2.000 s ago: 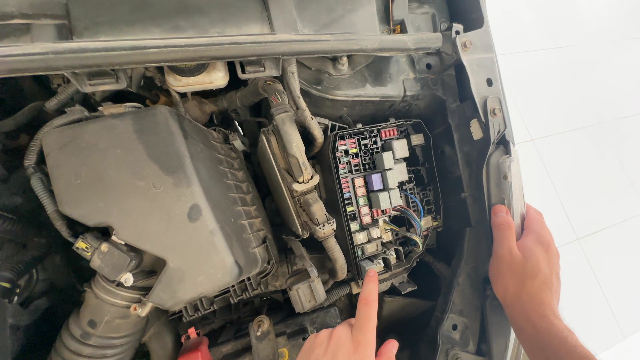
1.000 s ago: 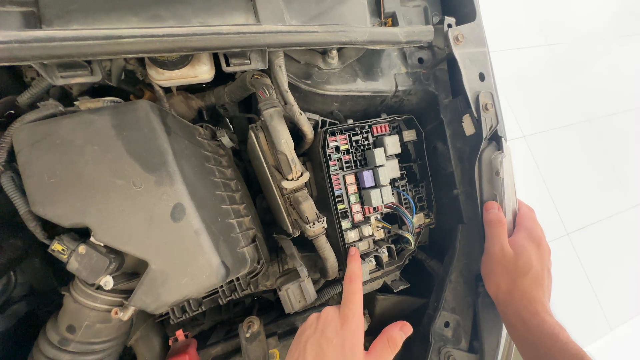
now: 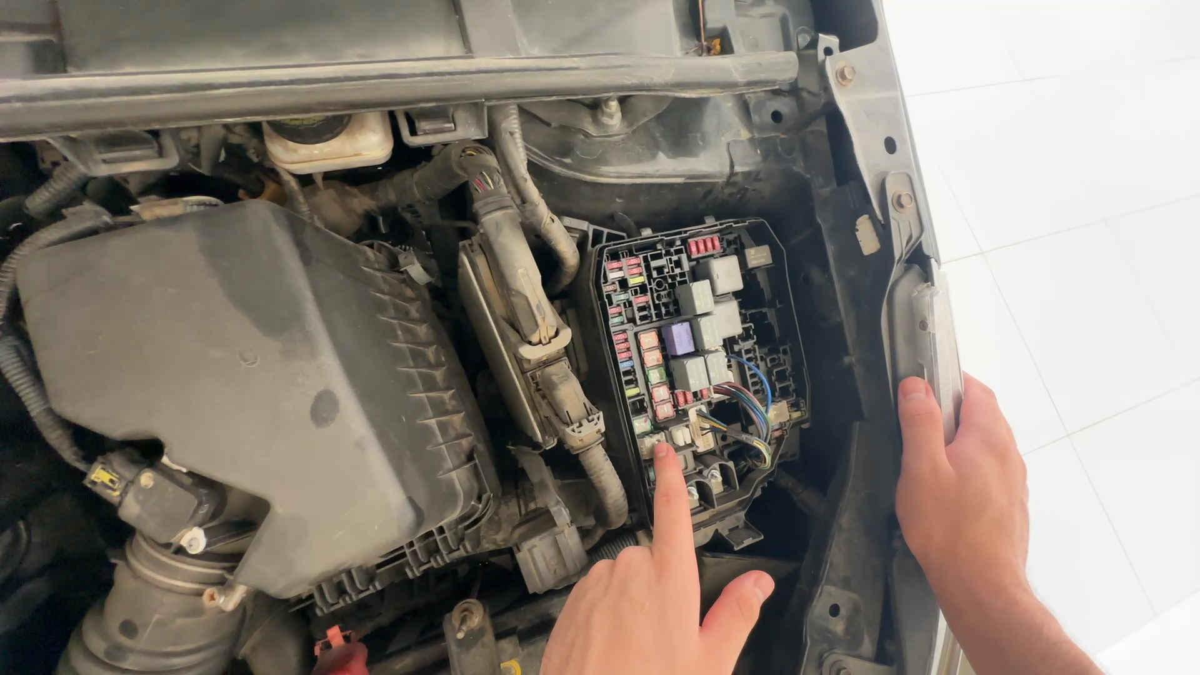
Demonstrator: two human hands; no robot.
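My left hand (image 3: 647, 581) is at the bottom middle, its index finger extended and its thumb apart. The index fingertip is over a pale block fuse (image 3: 653, 444) near the lower left of the uncovered fuse box (image 3: 602, 328); whether it touches is unclear. Grey relays (image 3: 690, 373), a purple relay (image 3: 678, 338), small red fuses (image 3: 704, 246) and a bundle of coloured wires (image 3: 747, 408) are in the box. My right hand (image 3: 966, 497) grips the fender edge (image 3: 923, 328) at the right, thumb on top and fingers around the outer side.
A black plastic air filter housing (image 3: 281, 375) fills the left. Between it and the fuse box run a wiring connector (image 3: 567, 398) and corrugated conduit (image 3: 605, 487). A reservoir (image 3: 328, 145) stands above, a red plastic cover (image 3: 339, 652) below. Pale floor tiles (image 3: 1087, 234) lie beyond the fender.
My left index fingertip has moved up and left, from the lower terminals of the fuse box to the block fuses. My right hand stays on the fender edge.
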